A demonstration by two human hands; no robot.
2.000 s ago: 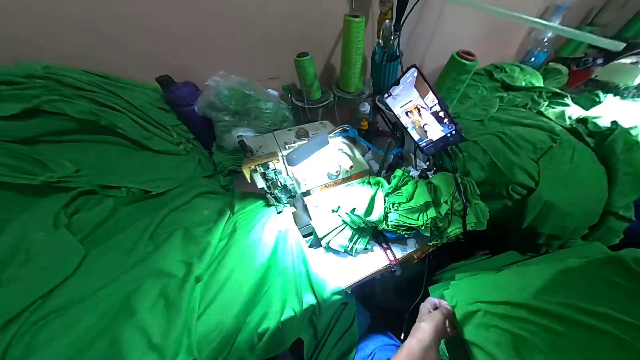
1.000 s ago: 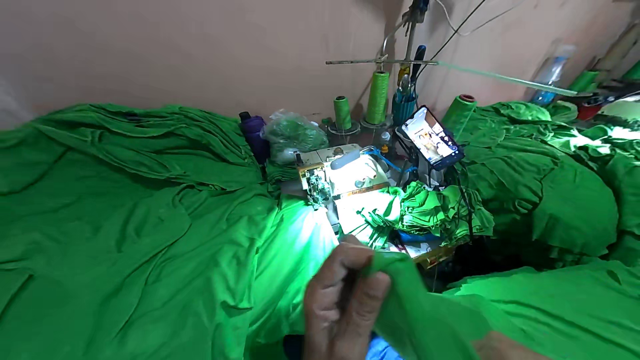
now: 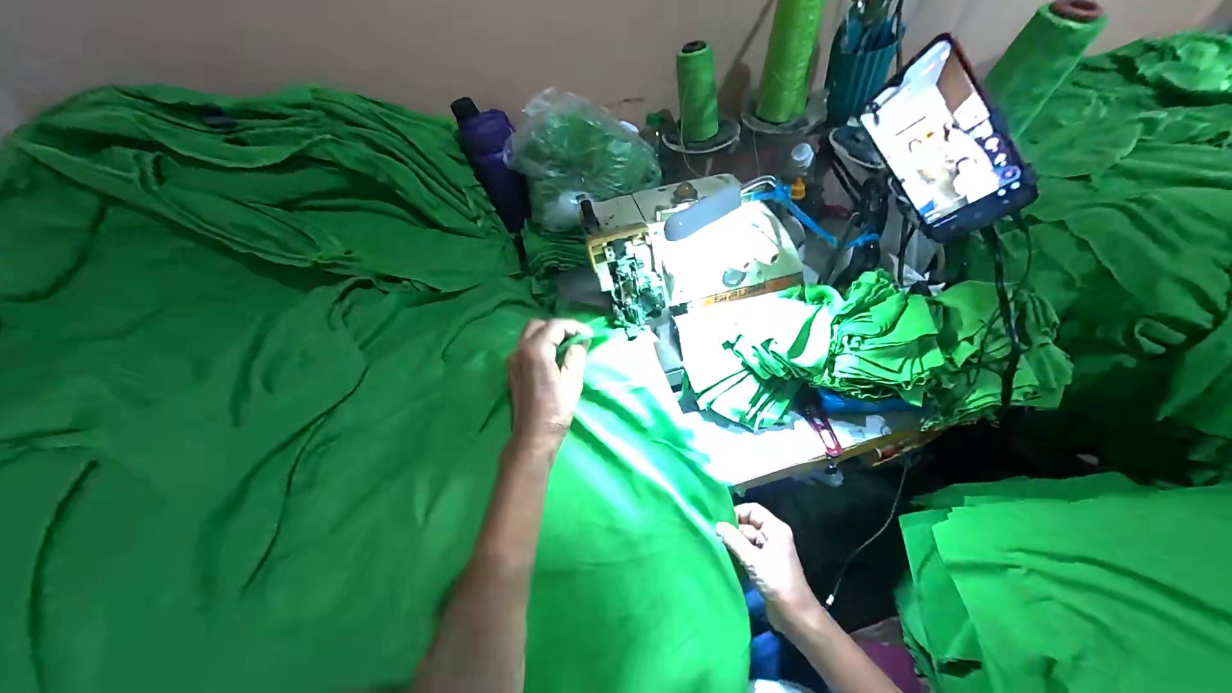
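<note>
My left hand (image 3: pixel 545 377) pinches the edge of a large green fabric piece (image 3: pixel 635 539), just left of the needle area of a lit sewing machine (image 3: pixel 722 245). Lower right, beyond the front edge of the machine table (image 3: pixel 760 452), my right hand (image 3: pixel 765 553) grips the same fabric's right edge between thumb and fingers. The edge runs from one hand to the other across the table's left part. A bunch of small green fabric pieces (image 3: pixel 876 337) lies on the table right of the needle area.
Green fabric is heaped at the left (image 3: pixel 241 289) and right (image 3: pixel 1136 231); stacked green panels (image 3: pixel 1088 577) lie lower right. Behind the machine stand thread cones (image 3: pixel 697 91), a purple bottle (image 3: pixel 496 159) and a plastic bag (image 3: pixel 582 149). A phone (image 3: pixel 948 144) is mounted at the right, with hanging cables.
Two seconds ago one hand was at the stacked panels on the right. A second ago a hand held green cloth up before the table; now both hands hold fabric by the machine.
</note>
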